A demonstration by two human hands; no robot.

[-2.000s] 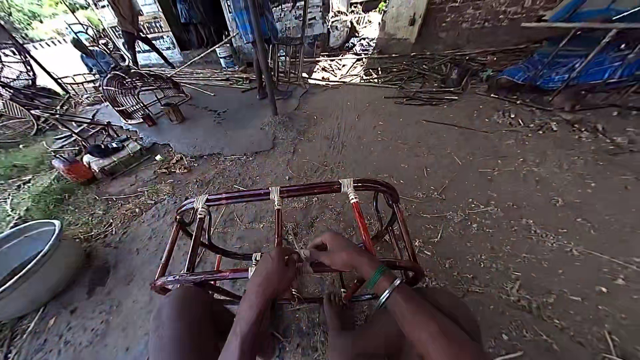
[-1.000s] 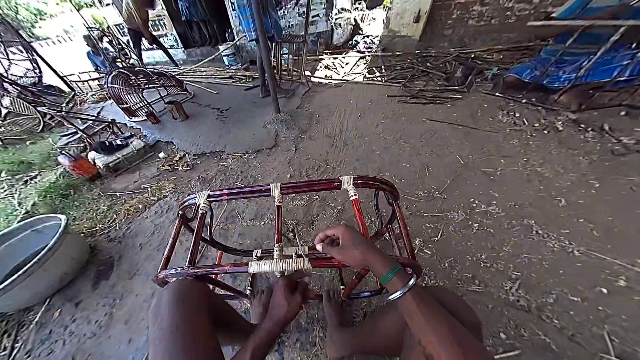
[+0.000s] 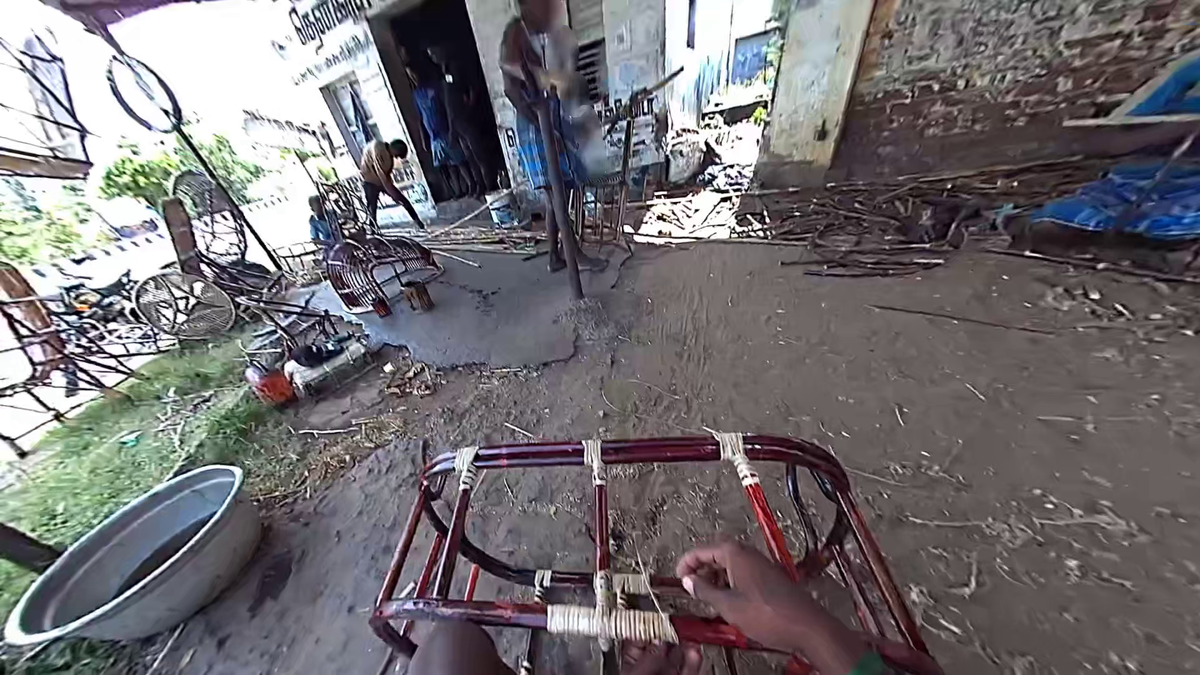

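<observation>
A dark red cane frame (image 3: 647, 452) stands between the person's knees, with pale cane binding at its joints. Along its near rail runs a wide wrapped band of pale cane strip (image 3: 600, 622). My right hand (image 3: 741, 586) is over the near rail, right of the band, its fingers curled; a thin strand rises beside them, and whether they pinch it I cannot tell. Low at the frame's bottom edge, my left hand (image 3: 661, 656) shows only its fingers, under the rail at the band's right end; its grip is mostly hidden.
A grey tub (image 3: 131, 562) of dark liquid stands at the left. Beyond are an orange container (image 3: 272, 384), a curved cane piece (image 3: 375, 267), a leaning post (image 3: 560, 202) and piled sticks (image 3: 872, 220). A person stands behind the post; others are farther back. A blue tarp (image 3: 1116, 202) lies at right.
The pale band on the near rail, hidden by the hands two seconds ago, now shows. My right hand has drawn apart from my left. The view has tilted up.
</observation>
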